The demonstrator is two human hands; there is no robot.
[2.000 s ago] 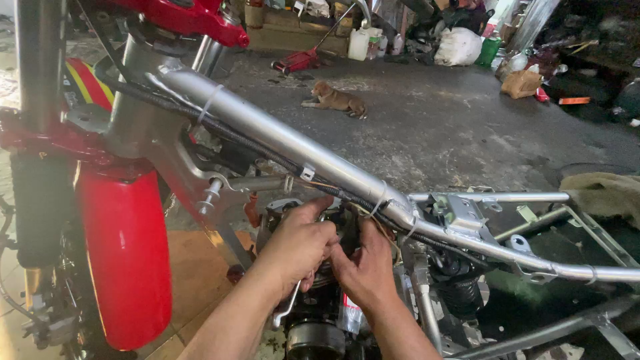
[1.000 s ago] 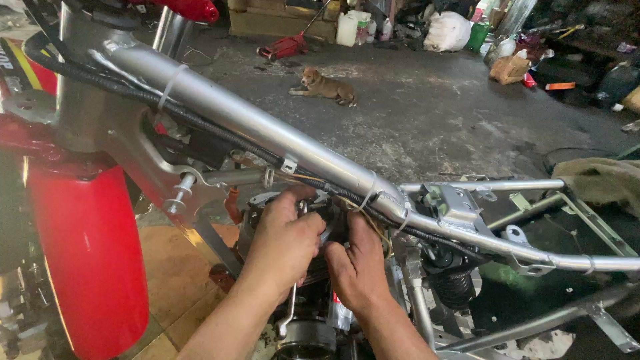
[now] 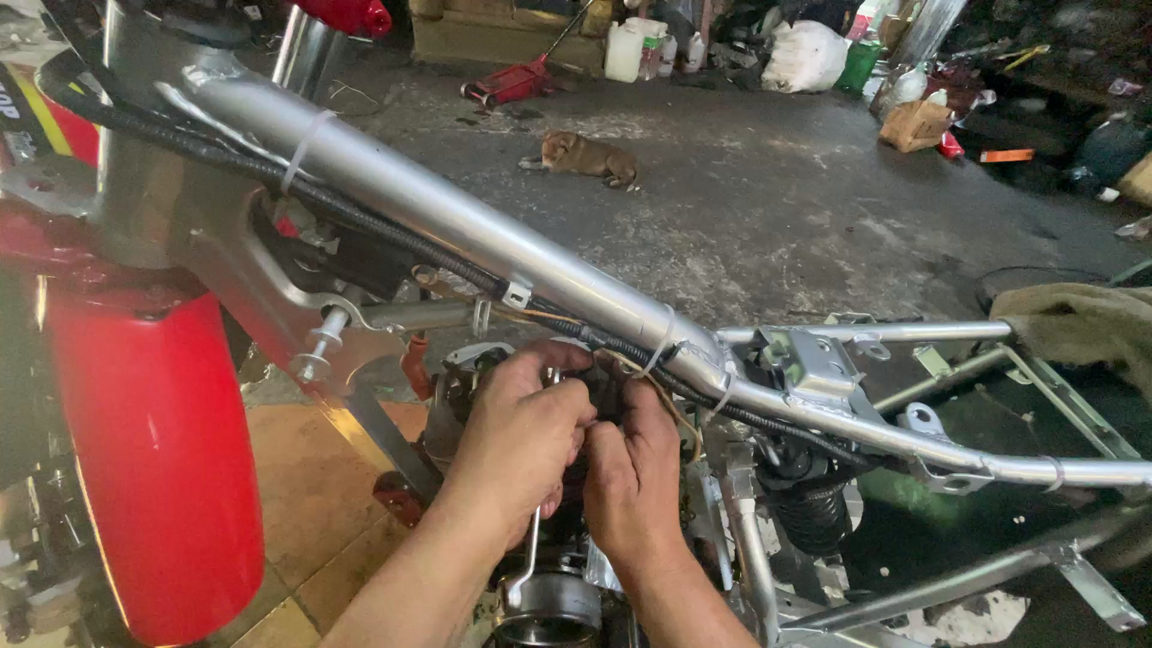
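Below the silver top tube of a motorcycle frame (image 3: 468, 211), both hands are close together over the engine. My left hand (image 3: 531, 423) is curled around a slim metal wrench (image 3: 533, 549), whose lower end points down over a round metal engine part (image 3: 549, 605). Just to its right is my right hand (image 3: 633, 450), thumb bent and fingers reaching under the tube; what its fingertips touch is hidden. A black corrugated wiring sleeve (image 3: 423, 252) runs along the tube, held by pale cable ties (image 3: 655, 342), with thin loose wires beside my right fingers.
A red front fender (image 3: 157, 468) stands at the left. A bolt (image 3: 319, 342) sticks out of the frame bracket. The rear subframe (image 3: 954, 454) and a black shock spring (image 3: 814, 517) are at the right. Beyond lie a puppy (image 3: 589, 160), a red floor jack (image 3: 513, 83) and a cardboard box (image 3: 915, 124).
The wrench's lower end shows in all frames, and my left hand stays closed on it. Both hands remain at the same spot under the tube, with small finger shifts.
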